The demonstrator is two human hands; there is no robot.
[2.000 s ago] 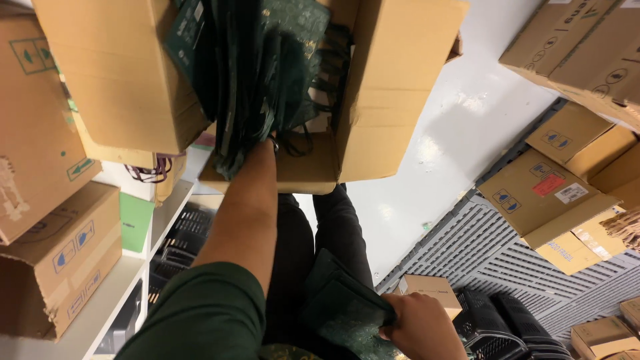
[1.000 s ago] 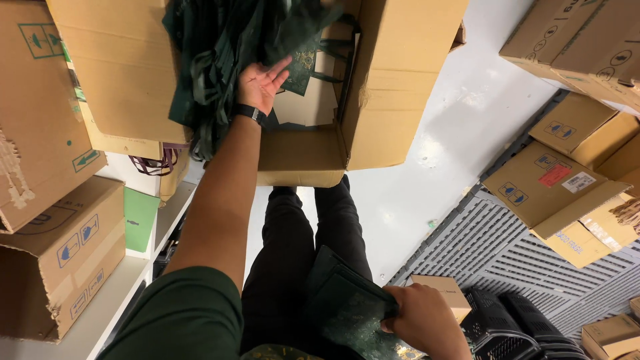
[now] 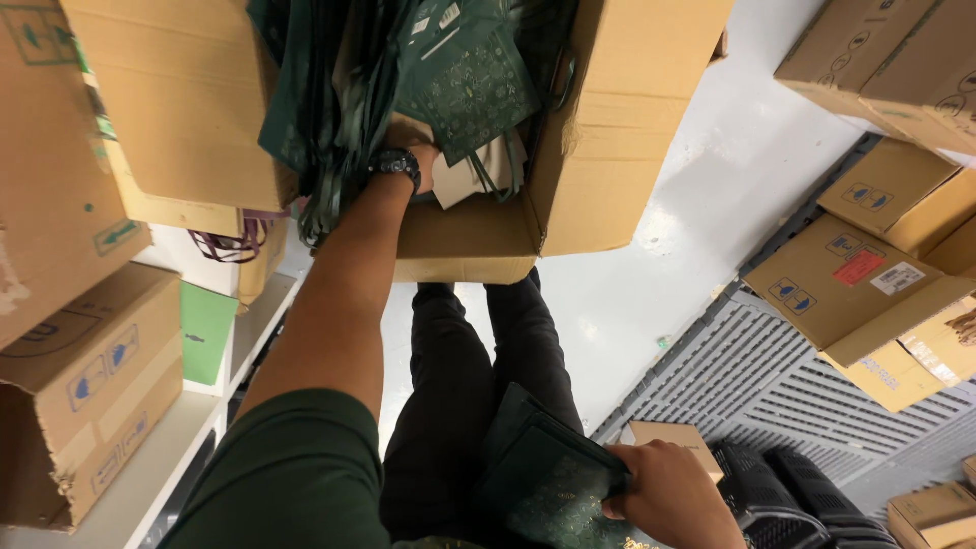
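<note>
An open cardboard box holds dark green bags with a pale printed pattern and ribbon-like handles; a thick bunch of them hangs over its left side. My left hand, with a black watch on the wrist, reaches into the box among the bags beside a beige sheet-like piece. Its fingers are mostly hidden, so its grip does not show. Lower right, my right hand grips a stack of folded dark green patterned bags in front of my legs.
Cardboard boxes stand on a white shelf at the left, near a green card. On the right, more cartons rest on a grey slatted pallet. Black plastic baskets and a small carton are at lower right.
My left hand was spread palm up over the bags a second ago and is now down inside the box. A patterned bag lies more exposed there. My right hand keeps its stack.
</note>
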